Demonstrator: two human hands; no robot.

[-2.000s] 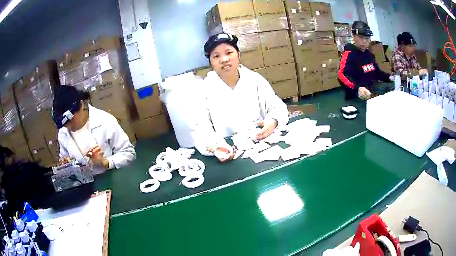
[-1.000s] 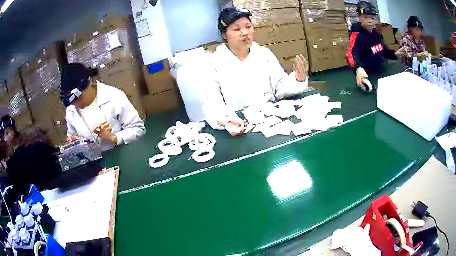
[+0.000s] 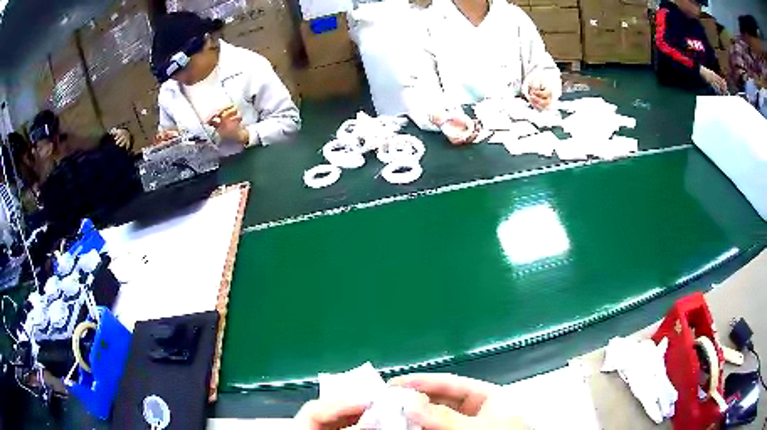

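A crumpled white cloth or wipe (image 3: 357, 388) is held between both hands at the bottom edge of the view. My left hand (image 3: 334, 415) grips it from the left and my right hand (image 3: 458, 401) from the right, with fingers bent around it. Both hands are cut off by the lower edge. Whether anything lies inside the cloth is hidden.
Left are a black pad (image 3: 203, 357) with a small dark object (image 3: 174, 341), a blue tape dispenser (image 3: 108, 361) and white round-topped parts. Right are a red dispenser (image 3: 685, 369), crumpled white glove (image 3: 643, 374) and power adapter (image 3: 741, 334). White rings (image 3: 401, 171) and co-workers are across the green belt (image 3: 404, 277).
The view has tilted down and shifted left. Both my hands and the white cloth have come into view at the bottom. The co-worker opposite has lowered a raised hand to the white pieces.
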